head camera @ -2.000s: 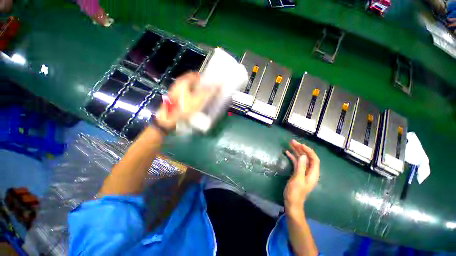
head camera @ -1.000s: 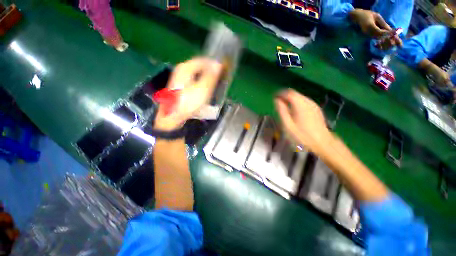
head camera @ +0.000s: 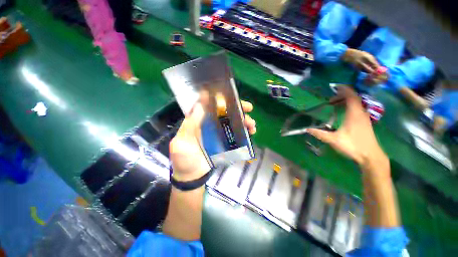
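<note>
My left hand [head camera: 190, 150] holds a display module [head camera: 213, 110] upright, its silver-grey back with an orange tab and black strip facing me. My right hand [head camera: 351, 128], slightly blurred, holds a thin open phone frame [head camera: 312, 120] between thumb and fingers above the green conveyor. Stacked display modules [head camera: 273, 188] lie back side up in a row on the bench below the hands. A blister tray with black screens [head camera: 128, 173] lies to the left, partly hidden by my left wrist.
Across the line, people in blue smocks work with their hands [head camera: 364, 60]. A black component tray [head camera: 261, 37] and small phone parts [head camera: 278, 90] are on the far side. A pink sleeve [head camera: 104, 37] reaches in at upper left. Crinkled clear trays [head camera: 75, 233] are below the bench edge.
The view has shifted. My right hand now holds a phone frame and is raised further right. The module in my left hand is now sharper, with its back towards me; the red item on that hand no longer shows.
</note>
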